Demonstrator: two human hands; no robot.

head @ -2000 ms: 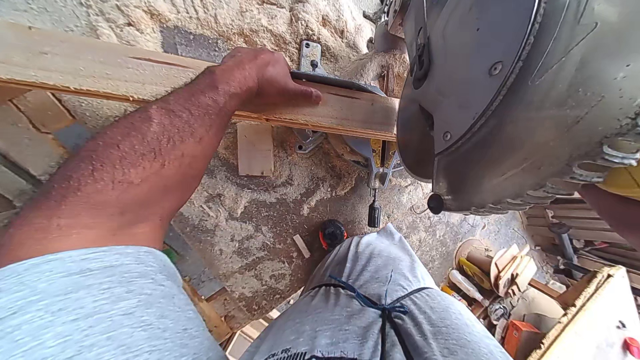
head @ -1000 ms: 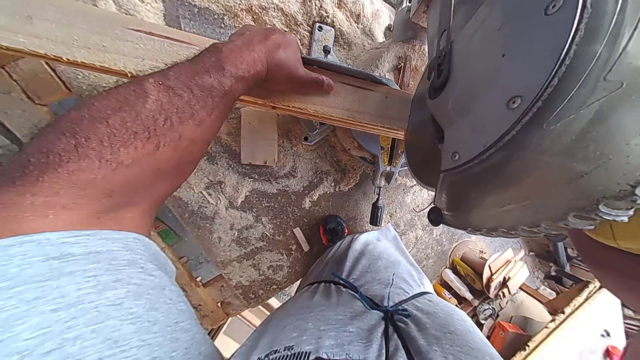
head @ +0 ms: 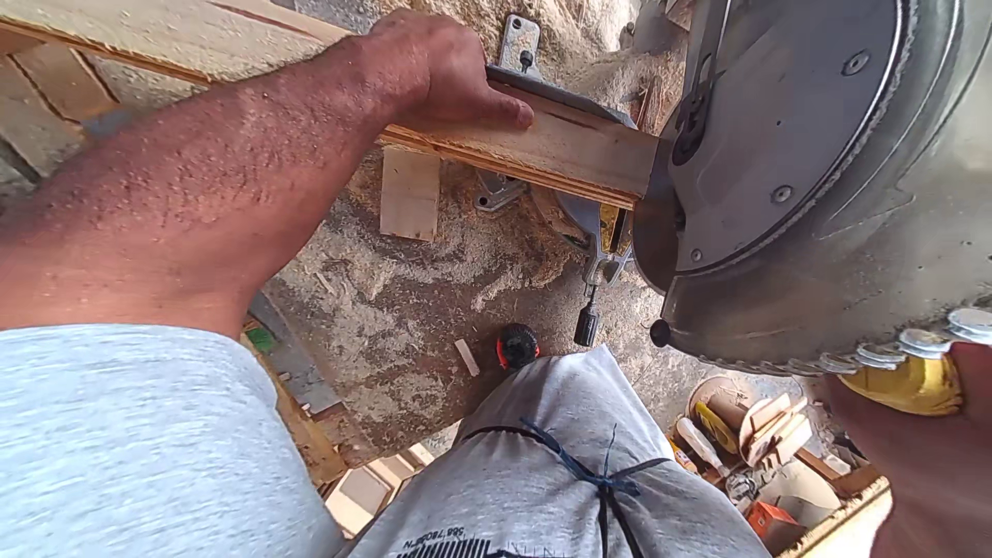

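Observation:
My left hand (head: 457,77) grips a long wooden board (head: 581,147) from above, with the thumb along its top face. The board lies against the metal fence (head: 566,97) of a miter saw, and its right end meets the blade area under the saw's large metal guard (head: 775,178). Below the board show the saw's base slot and a black-handled knob (head: 587,325). Of my right hand (head: 961,380) only a blurred part shows at the right edge, beside a yellow part of the saw (head: 907,384); its fingers are hidden behind the saw.
A small wood offcut (head: 409,194) lies on the sawdust-covered surface, with a black and orange round object (head: 517,346) nearer to me. At lower right, a wooden box (head: 845,515) holds tools and wood scraps. More wood pieces (head: 364,496) lie at lower left.

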